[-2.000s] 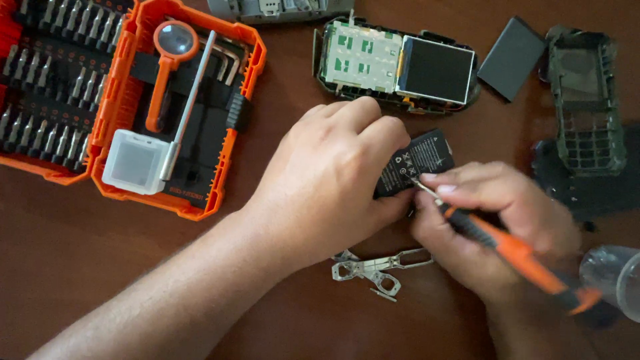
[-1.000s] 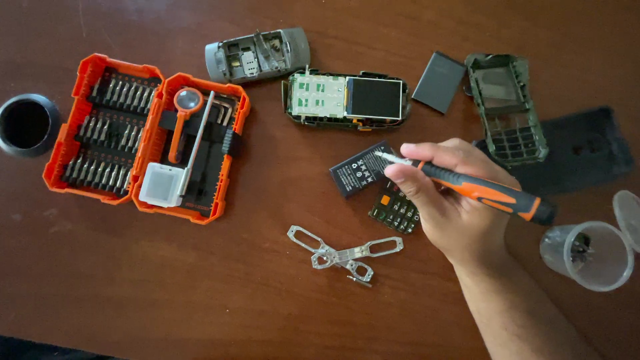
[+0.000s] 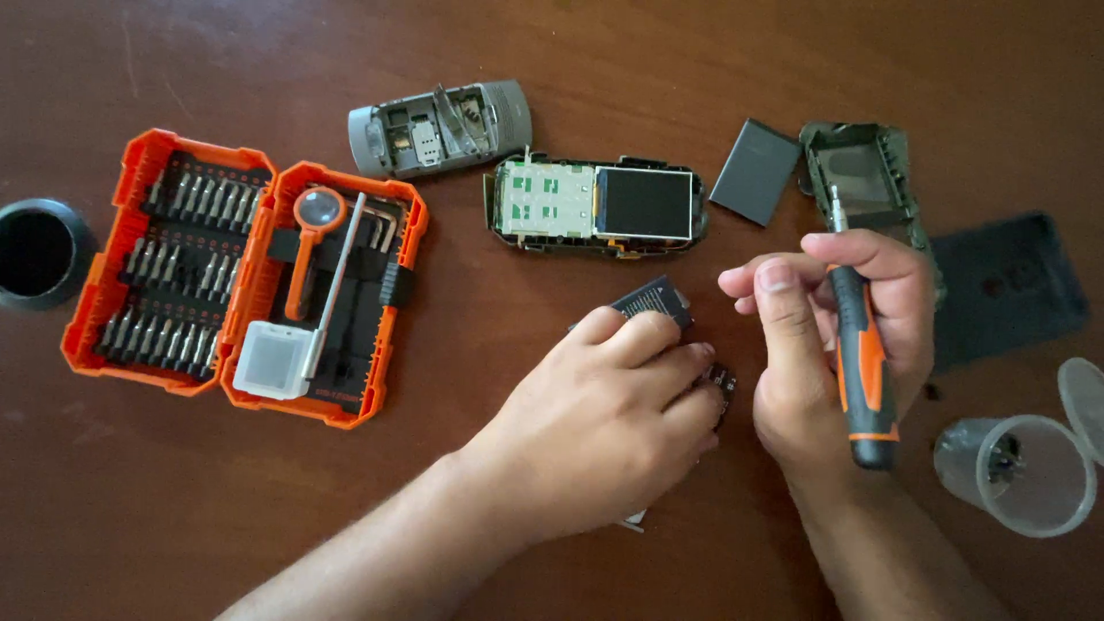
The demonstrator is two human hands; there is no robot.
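My left hand (image 3: 617, 423) reaches over a black phone battery (image 3: 653, 298), its curled fingers at the battery's near edge; whether they grip it is hidden. A small keypad board (image 3: 723, 385) shows partly beneath the same fingers. Between thumb and fingers, my right hand (image 3: 841, 345) holds an orange and black precision screwdriver (image 3: 856, 349), its bit pointing up and away. Beyond the hands lies an opened phone body (image 3: 552, 200) with its metal shield and screen (image 3: 646, 203) exposed. The tip of a silvery metal part (image 3: 636, 521) peeks out below my left hand.
An orange bit case (image 3: 243, 293) lies open at left, beside a dark round container (image 3: 39, 254). Farther back are a grey phone shell (image 3: 442, 129), a second dark battery (image 3: 756, 172) and a green-black housing (image 3: 862, 172). A dark cover (image 3: 1005, 285) and a clear plastic cup (image 3: 1018, 474) holding small parts are at right.
My left hand, out of view one second ago, is back over the battery and keypad board. My right hand has moved right, away from the battery, and the screwdriver's bit now points upward.
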